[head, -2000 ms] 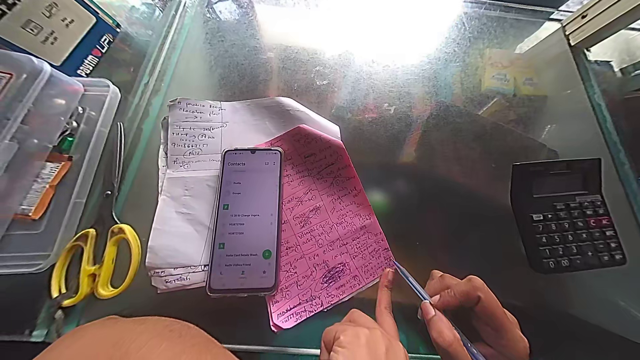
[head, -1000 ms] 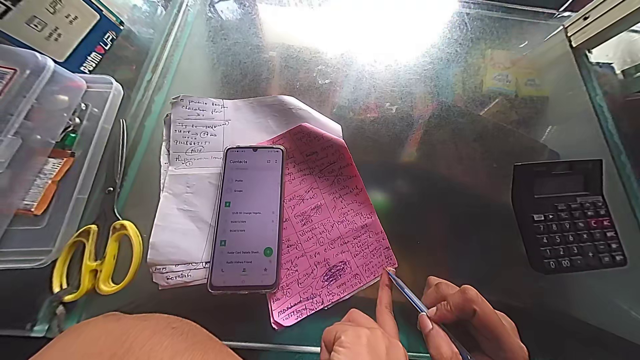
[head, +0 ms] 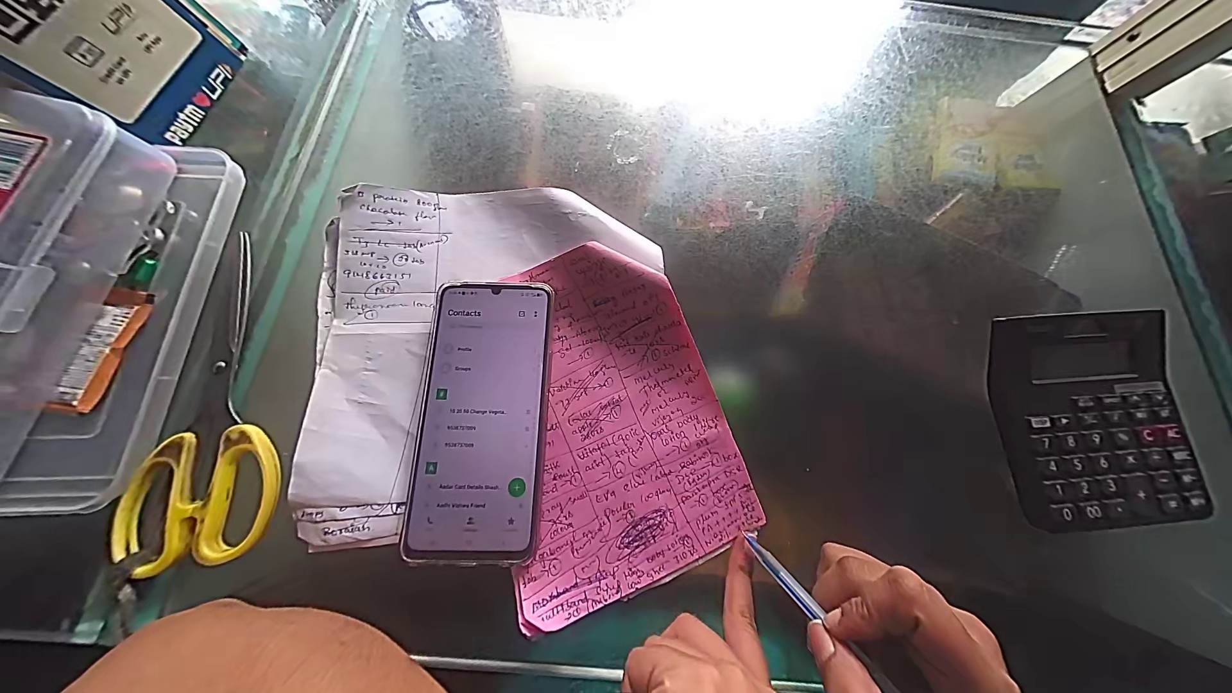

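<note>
A blue-and-white pen [head: 794,587] is held in my right hand [head: 890,616], its tip at the lower right corner of a pink sheet [head: 664,433] covered in handwriting. Beside it, the index finger of my left hand [head: 707,645] points up and touches the sheet's edge near that corner; the rest of that hand is folded and partly out of frame. A smartphone [head: 478,423] with a contacts list on its lit screen lies over the pink sheet's left side and over folded white papers [head: 371,404], which also bear handwriting.
Yellow-handled scissors [head: 197,500] lie left of the papers, beside clear plastic boxes [head: 183,385] holding an orange packet [head: 101,351]. A blue-and-white printed box [head: 125,58] is at the top left. A black calculator [head: 1102,423] rests at the right on the glass counter [head: 866,385].
The phone has shifted slightly to the right since the earliest frame. The pen has changed angle a little in my right hand, while my left index finger has stayed at the pink sheet's corner.
</note>
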